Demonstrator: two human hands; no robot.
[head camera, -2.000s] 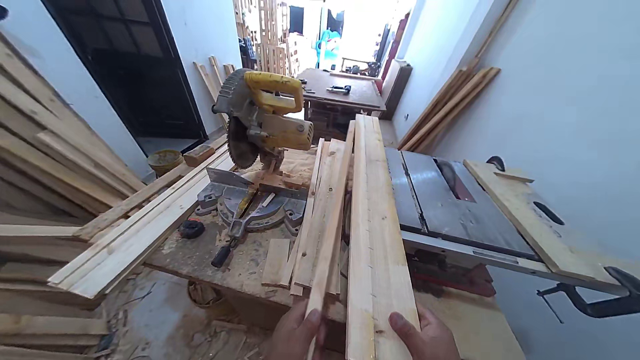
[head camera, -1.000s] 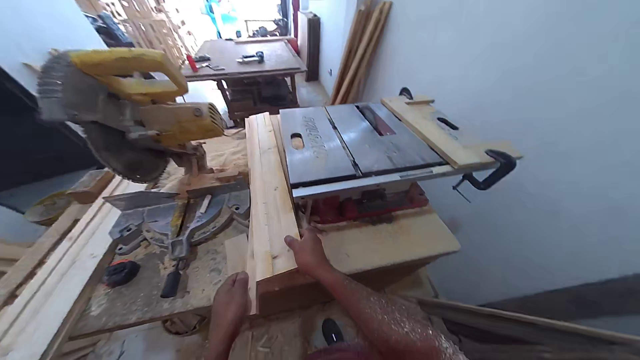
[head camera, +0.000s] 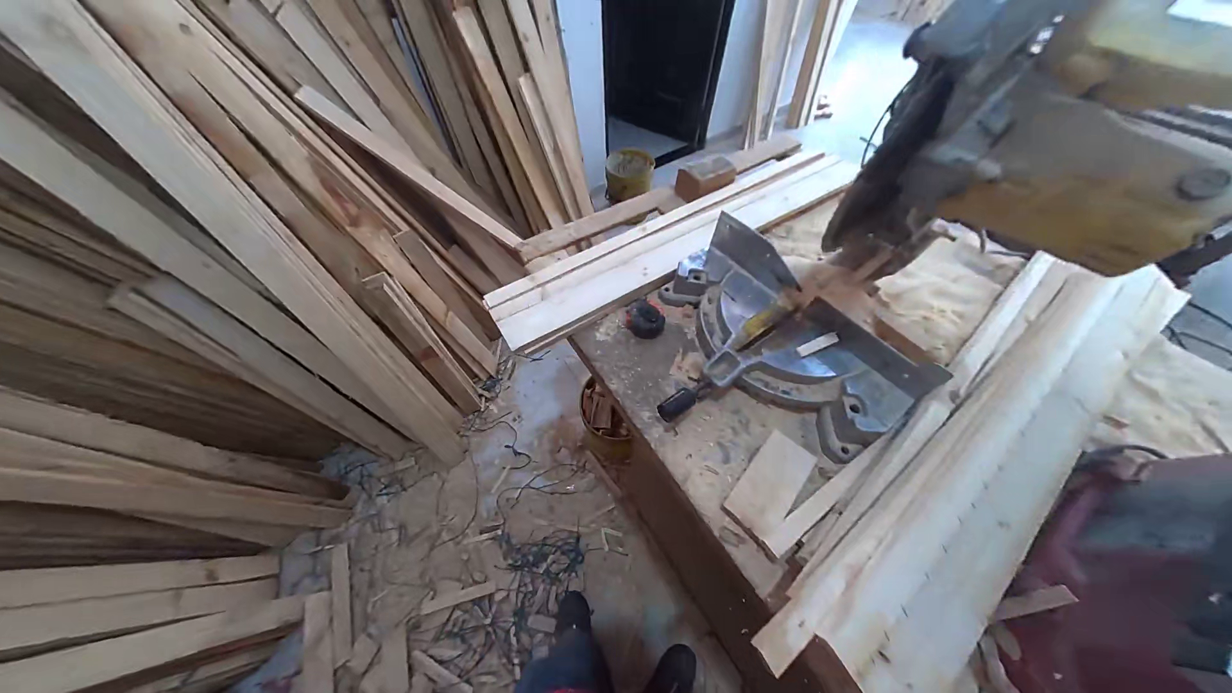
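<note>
Neither my left hand nor my right hand is in the picture. A miter saw with a yellow motor housing (head camera: 1068, 173) stands on the bench, its head raised and its metal base (head camera: 770, 337) below. Long pale boards (head camera: 972, 481) lie side by side at the bench's right part, reaching its near edge. A short wood offcut (head camera: 770, 481) lies left of them. Two or more long boards (head camera: 664, 241) rest across the bench's far left end. A small black round object (head camera: 645, 319) sits on the bench near the saw.
Many planks (head camera: 221, 192) lean in stacks along the left. Wood scraps and tangled strips litter the floor (head camera: 520, 539) near my feet (head camera: 575, 613). A bucket of offcuts (head camera: 605, 423) stands against the bench side (head camera: 674, 539). A yellow bucket (head camera: 629, 173) is near the dark doorway.
The view has swung far to the left and down. Both hands, which were on the boards, are out of the picture.
</note>
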